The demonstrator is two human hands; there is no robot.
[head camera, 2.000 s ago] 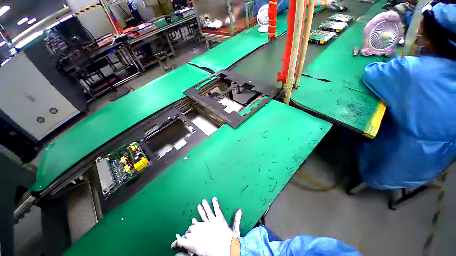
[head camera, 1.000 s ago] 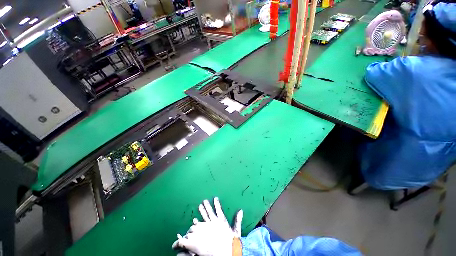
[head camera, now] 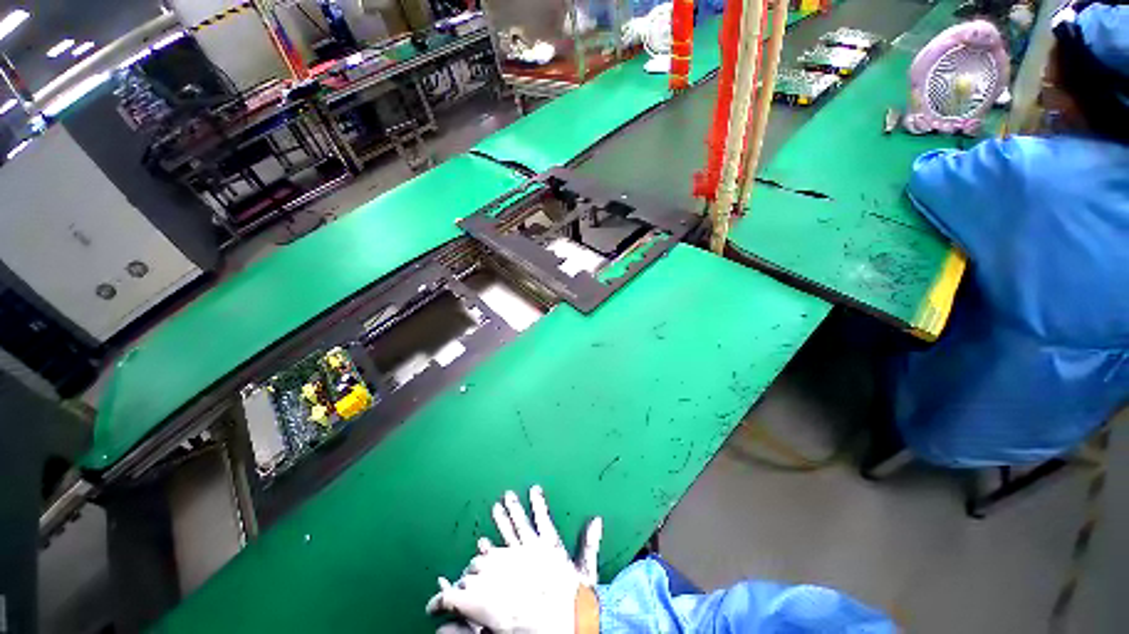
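Note:
My right hand, in a white glove, lies spread on the green mat near its front edge. It holds nothing that I can see; a small dark patch shows beneath it at the frame's bottom. My left hand is not in view. A populated circuit board, with yellow parts and a grey block along its left side, sits component side up in a black pallet in the track, left of my hand. A second black pallet frame lies crosswise further back, overlapping the mat's corner, with no board in it.
A green strip runs beyond the track. Red and tan upright posts stand behind the second pallet. At right, a seated person in blue leans at a green bench with a pink fan. Several boards lie further back.
The camera view has shifted very slightly. My right hand, the board and both pallets have not visibly moved.

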